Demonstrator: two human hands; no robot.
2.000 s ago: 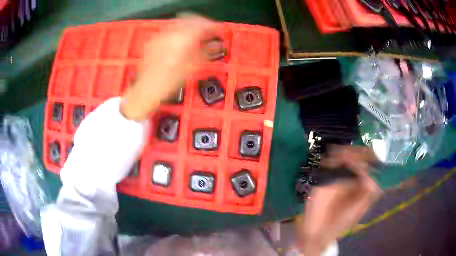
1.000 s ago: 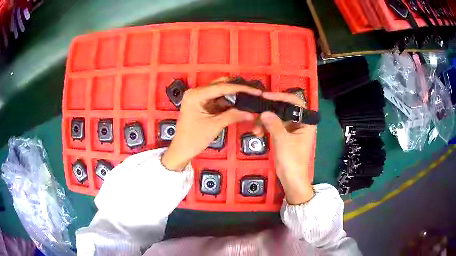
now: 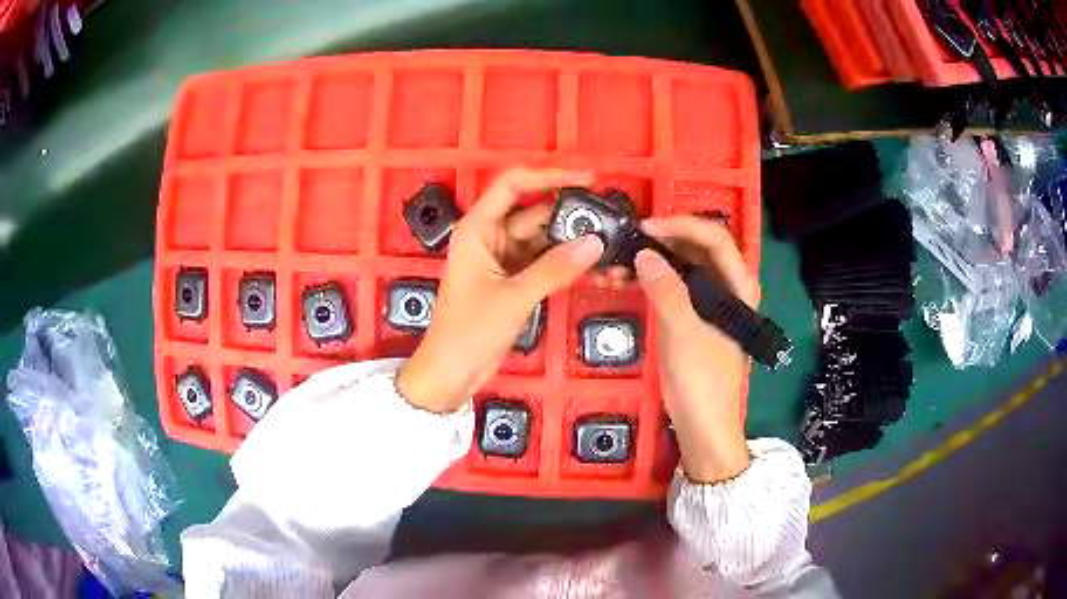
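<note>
My left hand grips a dark smartwatch body over the red tray, its round sensor side up and my thumb on its lower edge. My right hand grips a black buckle-end strap at the right side of the body. The strap slants down right, its silvery buckle at the tip. Fingertips hide where strap and body meet. Several more watch bodies, such as one upper middle, lie in tray cells below and around my hands.
Black strap stacks lie right of the tray, with clear plastic bags beyond. Another clear bag lies at left. Stacked red trays with black straps stand upper right, by a brown-edged board. A yellow floor line crosses lower right.
My right hand first reached to the strap stacks and my left hand over the tray; both then came together. The watch body now shows its sensor side, and the strap has swung from nearly level to slanting down right.
</note>
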